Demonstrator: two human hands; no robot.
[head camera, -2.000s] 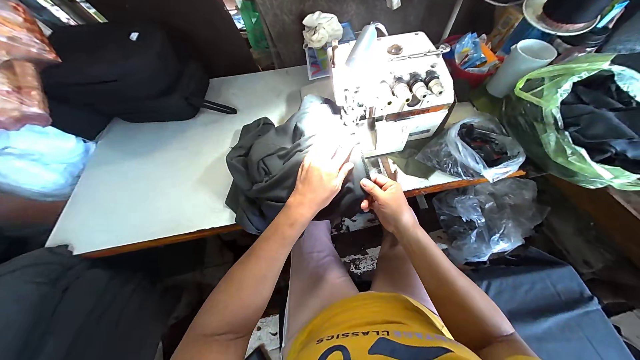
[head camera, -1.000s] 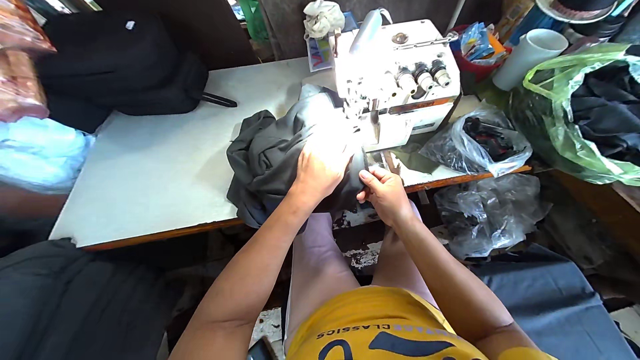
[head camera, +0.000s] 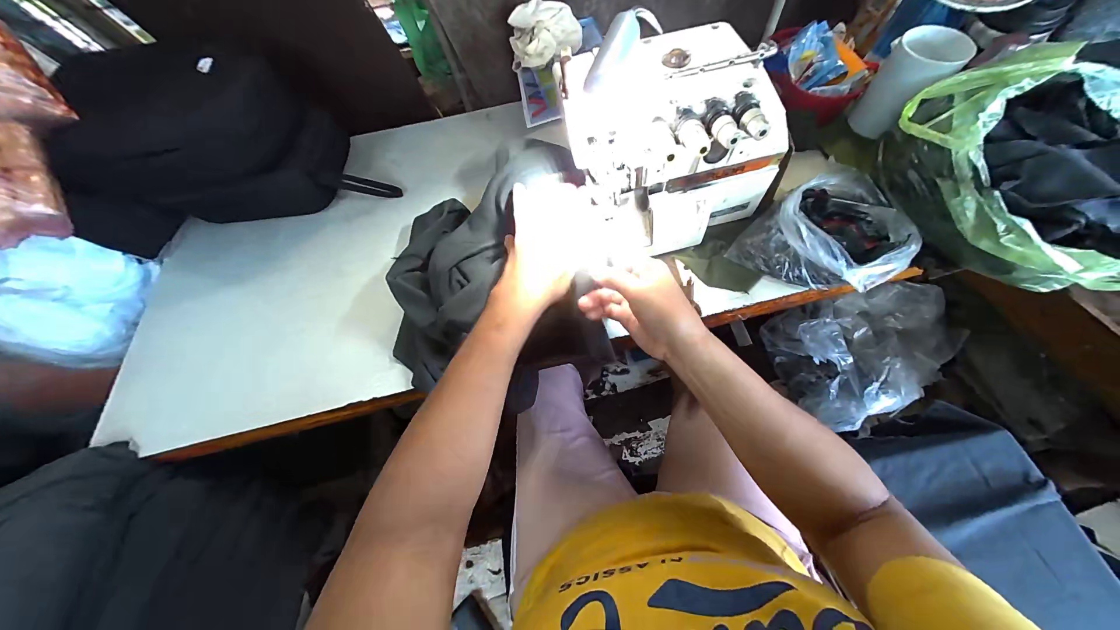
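A white overlock sewing machine (head camera: 700, 131) with several tension dials stands at the table's back right, its lamp glaring over the needle area. Bunched dark grey fabric (head camera: 446, 262) lies left of the machine and droops over the table's front edge. My left hand (head camera: 534, 262) is on the fabric beside the machine; its fingers are washed out by the glare, so its grip is unclear. My right hand (head camera: 643, 302) is just right of it, in front of the needle area, fingers curled near the fabric's edge. Whether it pinches cloth cannot be made out.
A black bag (head camera: 201, 131) sits at the white table's (head camera: 262, 324) back left. Right of the machine are a clear plastic bag (head camera: 853, 227), a red basket (head camera: 809, 96), a white cylinder (head camera: 914, 79) and a green plastic bag (head camera: 962, 166) of dark cloth. Dark fabric (head camera: 131, 542) lies lower left.
My left hand has moved from atop the fabric to a more upright pose at its side, and the cloth has shifted and bunched differently. My right hand has moved closer to the left one.
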